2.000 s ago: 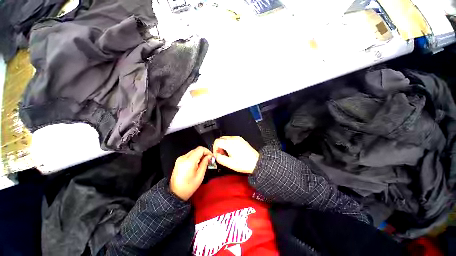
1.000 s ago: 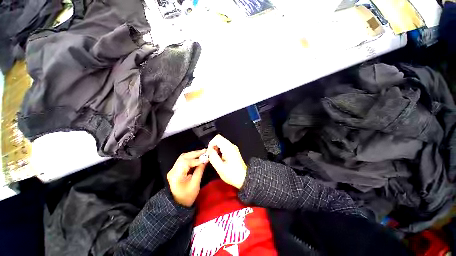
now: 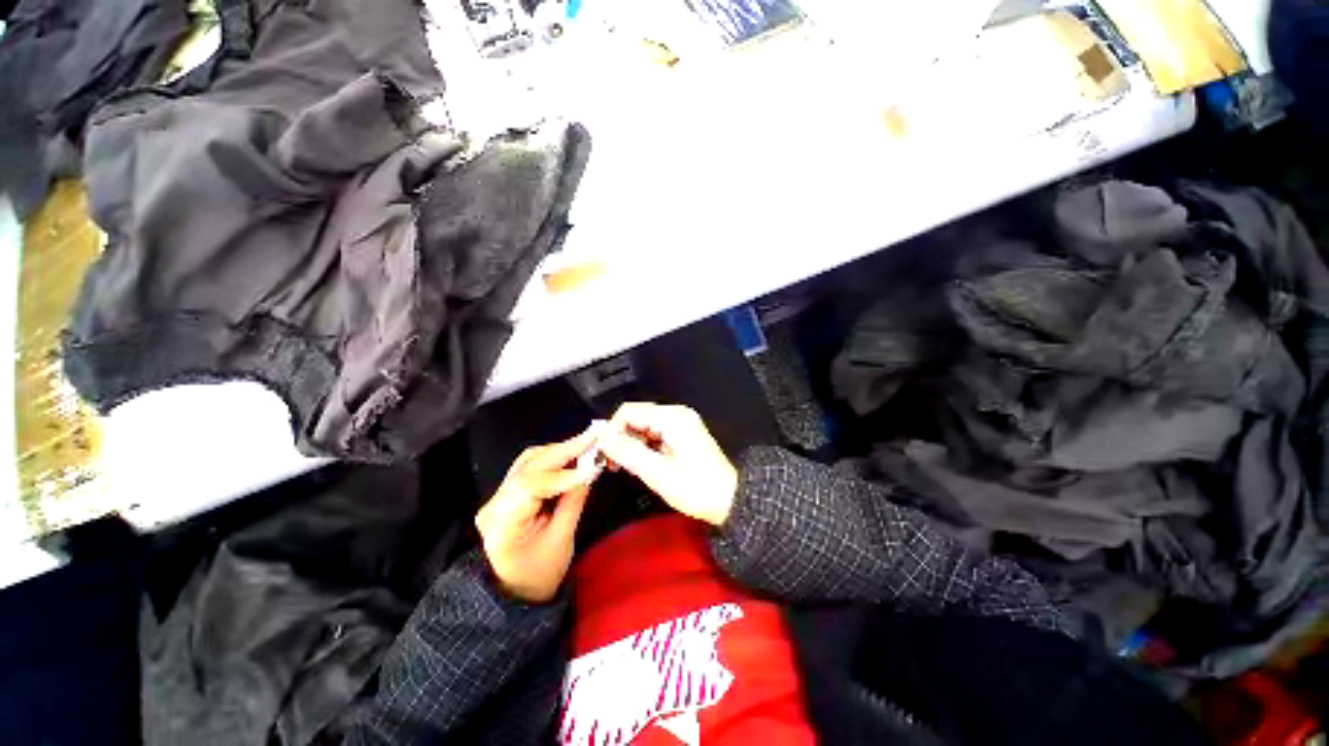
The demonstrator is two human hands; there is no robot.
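Observation:
My left hand [image 3: 534, 513] and my right hand [image 3: 672, 461] meet over my lap, below the table's front edge. Their fingertips pinch a small white item [image 3: 593, 456] between them; the fingers mostly hide it, and I cannot tell what it is. A dark grey-brown garment piece [image 3: 248, 219] with frayed edges lies crumpled on the left part of the white table [image 3: 700, 219]. No hand touches it.
A large heap of dark garments [image 3: 1079, 394] is at the right, below the table. More dark cloth [image 3: 277, 627] hangs at the lower left. A flat dark packet [image 3: 746, 18] lies at the table's back. Brown-yellow tape [image 3: 56, 335] covers the table's left end.
Compared with two seconds ago, both hands have shifted slightly left, still together at the fingertips with the small item. The garment piece lies as before.

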